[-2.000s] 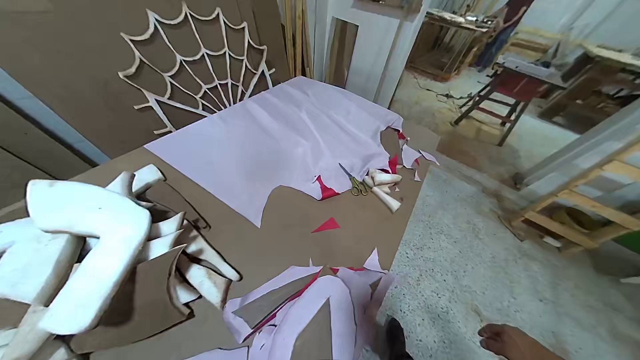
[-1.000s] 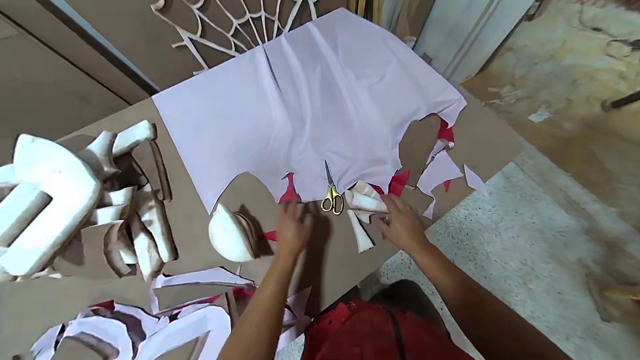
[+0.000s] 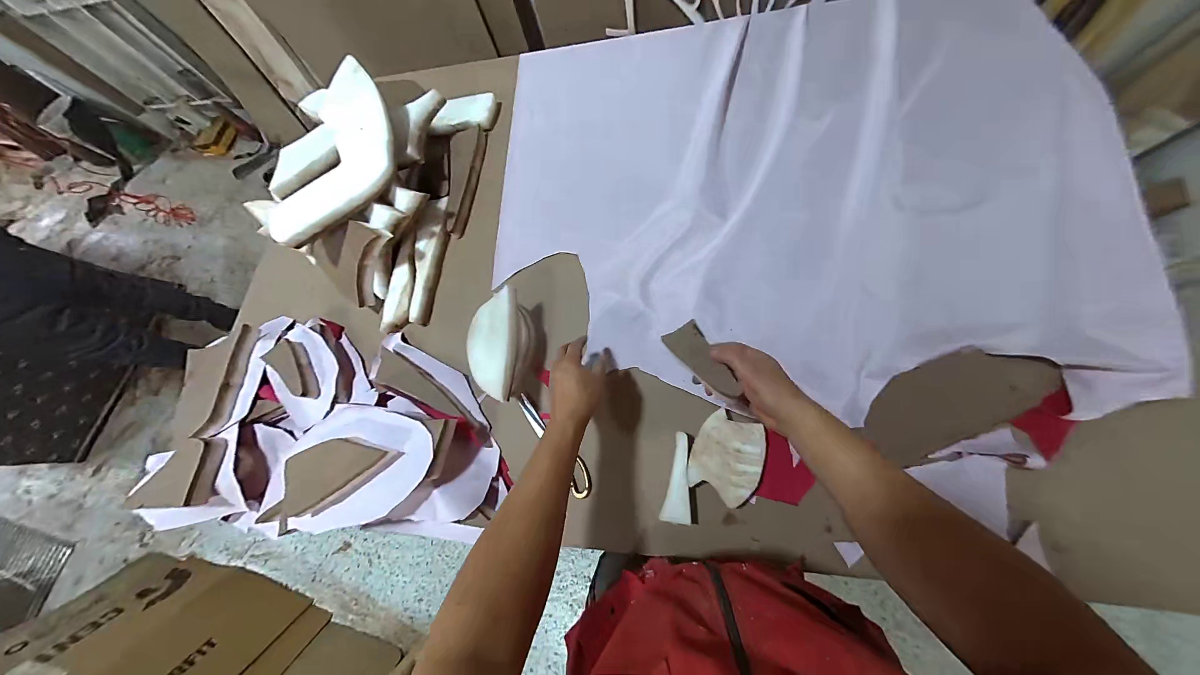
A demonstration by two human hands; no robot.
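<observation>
A large pale lilac sheet of fabric (image 3: 806, 187) covers much of the table, its near edge cut in curves. My right hand (image 3: 755, 375) grips a brown curved board piece (image 3: 698, 356) over that edge. Near the edge's left part, my left hand (image 3: 576, 380) touches the fabric; whether its fingers pinch it I cannot tell. Beside that hand stands a white rounded foam piece (image 3: 492, 345). Scissors (image 3: 581, 478) lie partly hidden under my left forearm. Two off-white shaped pieces, one narrow (image 3: 677, 480) and one ribbed (image 3: 729, 457), rest between my arms, with red fabric (image 3: 786, 471) alongside.
White padded shapes (image 3: 361, 159) are piled at the table's back left. Cut fabric and brown board pieces (image 3: 337, 473) lie at the front left. A cardboard box (image 3: 178, 609) is on the floor at the lower left. A person's dark-clothed legs (image 3: 103, 319) show at the left.
My right hand has come to hold a brown board piece above the fabric. The scissors, earlier beside the fabric's edge between my hands, now lie under my left forearm. The view has turned left.
</observation>
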